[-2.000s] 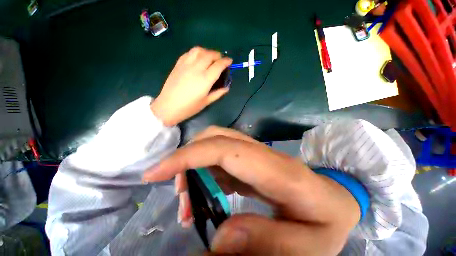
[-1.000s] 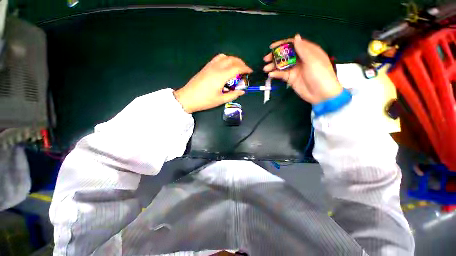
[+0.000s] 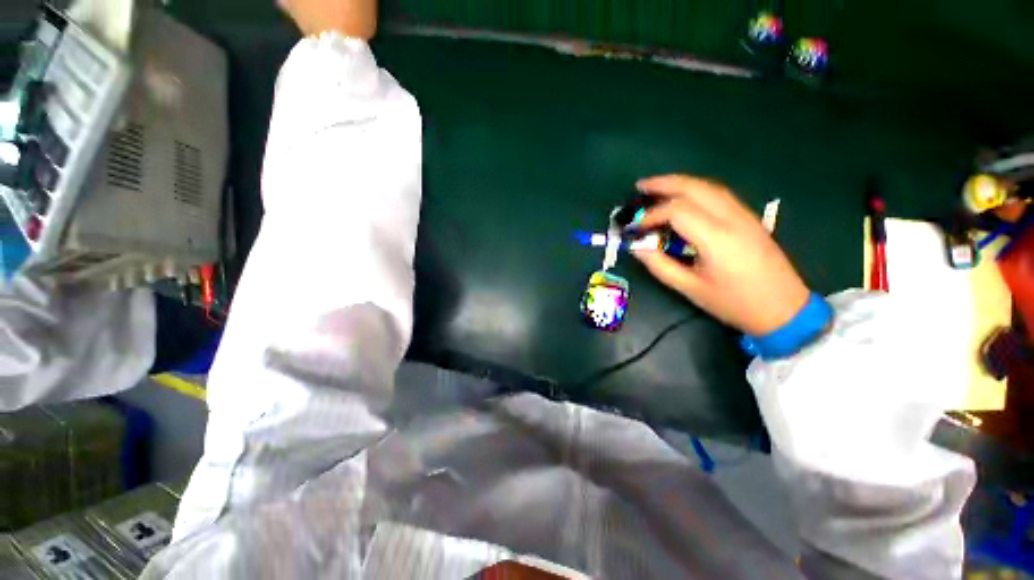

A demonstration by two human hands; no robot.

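My right hand (image 3: 726,249), with a blue wrist band (image 3: 791,329), is over the taped blue stick (image 3: 587,239). Its fingers are around a dark watch unit (image 3: 678,242), partly hidden by the fingers. Another dark piece shows at the fingertips beside a white tape strip (image 3: 612,244). A watch head (image 3: 606,304) with a lit, coloured screen lies on the dark green mat just below the stick. My left hand (image 3: 331,14) reaches to the far left and is cut off by the top edge, so its fingers are out of the picture.
Two lit watches (image 3: 810,54) lie at the far right back. A red pen (image 3: 878,244) lies at the left edge of the paper sheet (image 3: 924,272), with dark watches on its right side. A grey instrument (image 3: 170,147) stands at left. A person's sleeve (image 3: 79,340) shows below it.
My left hand has left the blue stick and moved far forward and left. My right hand has come down to the stick. The view has shifted left.
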